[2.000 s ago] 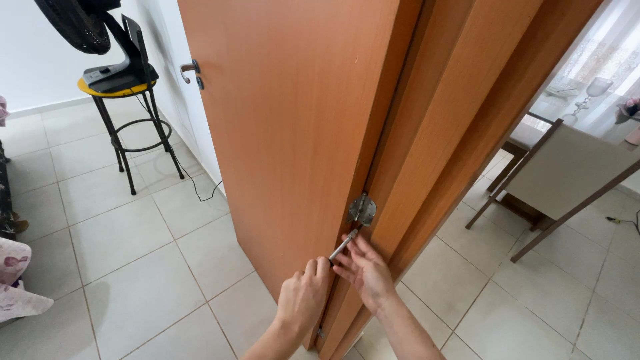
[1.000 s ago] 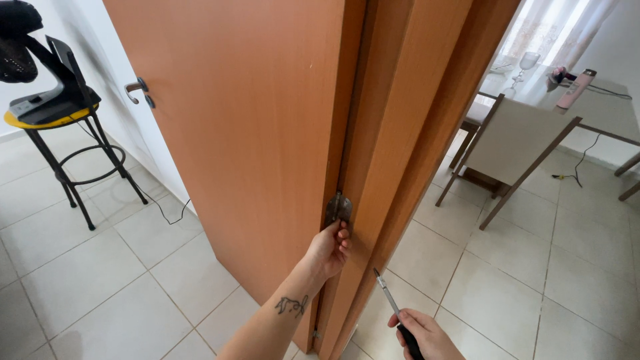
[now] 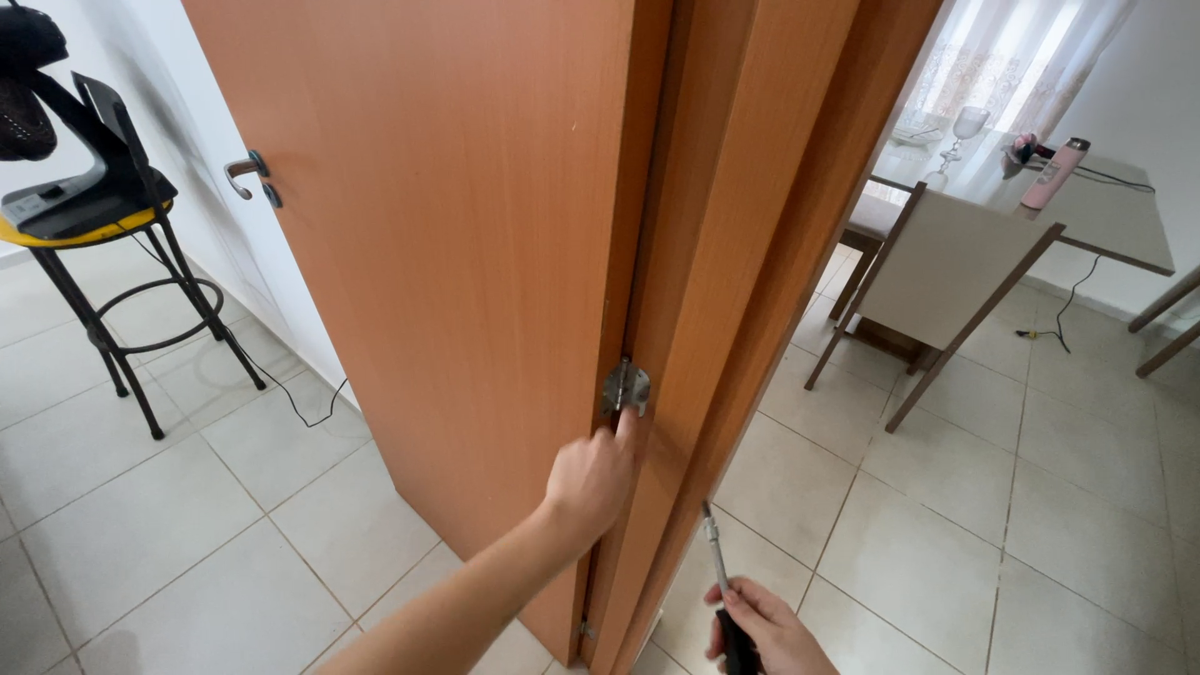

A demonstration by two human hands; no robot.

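Observation:
A metal hinge (image 3: 626, 387) joins the orange-brown wooden door (image 3: 441, 234) to its wooden frame (image 3: 741, 281). My left hand (image 3: 591, 478) is just below the hinge, its index finger extended to the hinge's lower edge; whether it holds anything small I cannot tell. At the lower right, my right hand (image 3: 764, 623) grips the black handle of a screwdriver (image 3: 718, 548), whose metal shaft points up beside the frame, apart from the hinge. Another hinge (image 3: 586, 630) shows low on the door edge.
On the left, a stool (image 3: 141, 225) carries a black fan (image 3: 94, 159), with a cord on the tiled floor. The door handle (image 3: 246, 174) faces that side. Beyond the frame at right stand a chair (image 3: 947, 267) and a table (image 3: 1116, 225) holding a glass goblet and a pink cylinder.
Both hands were together at the screwdriver just below the hinge two seconds ago. The right hand has since moved down and right with it; the left has gone to the hinge, its index finger now extended.

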